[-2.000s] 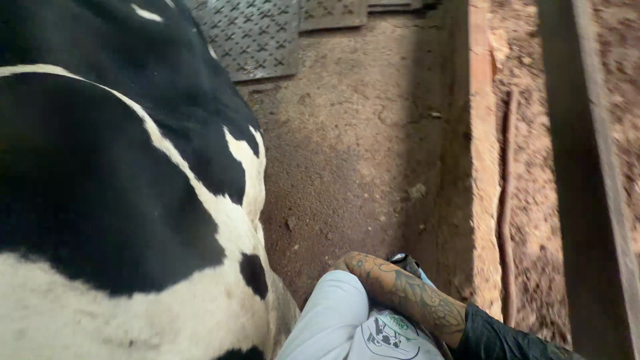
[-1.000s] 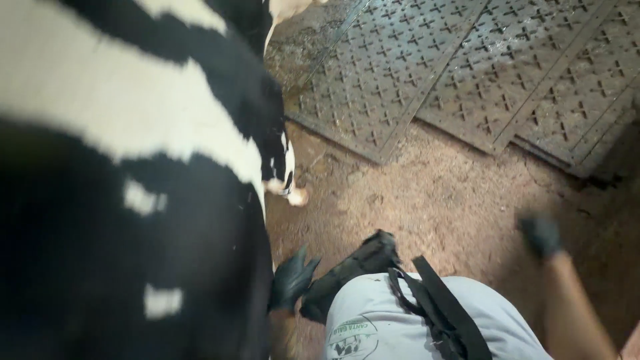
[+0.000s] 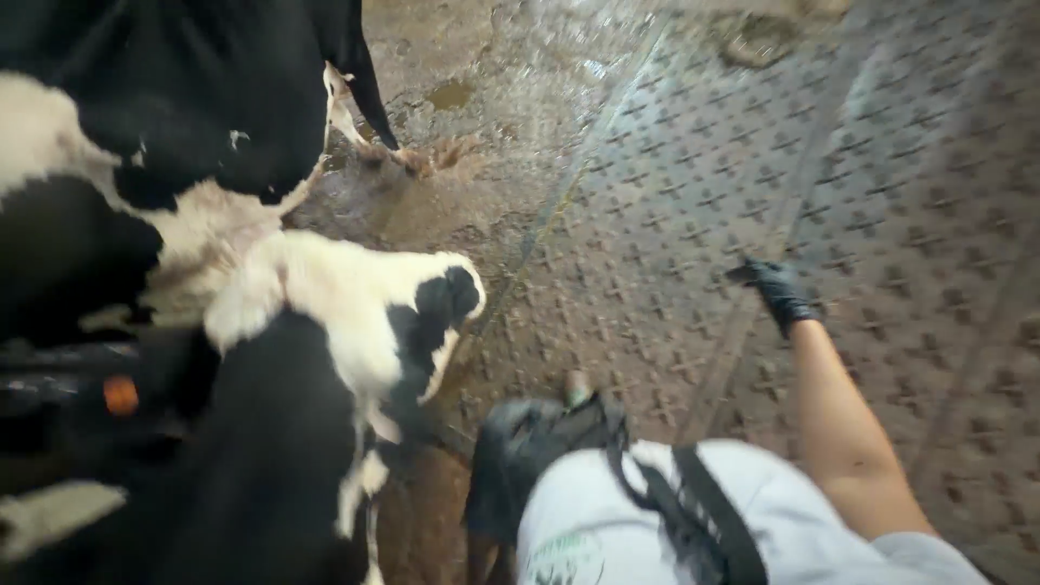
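My right hand point(image 3: 776, 292) wears a dark glove and reaches out over the textured floor mats point(image 3: 674, 227). Its fingers look loosely spread, with nothing visible in them, though the picture is blurred. No left hand can be made out in the head view. Black-and-white cattle fill the left side: one large body point(image 3: 236, 81) lies at the upper left, another black flank point(image 3: 276, 455) below it. Between them shows a mostly white part point(image 3: 333, 284) with black patches. Below, my white shirt point(image 3: 756, 479) has a black strap point(image 3: 715, 512) across it, beside dark cloth point(image 3: 520, 447).
Wet, dirty concrete floor point(image 3: 455, 81) with puddles meets the mats along a diagonal edge. A cow's lower leg point(image 3: 345, 110) stands on it at the upper left. A small orange thing point(image 3: 120, 396) shows among dark shapes at the far left.
The view has swung strongly from a wooden barrier toward the mats and cattle. A gloved left hand seen beside the cow one second ago cannot be made out now. My right arm reaches farther forward.
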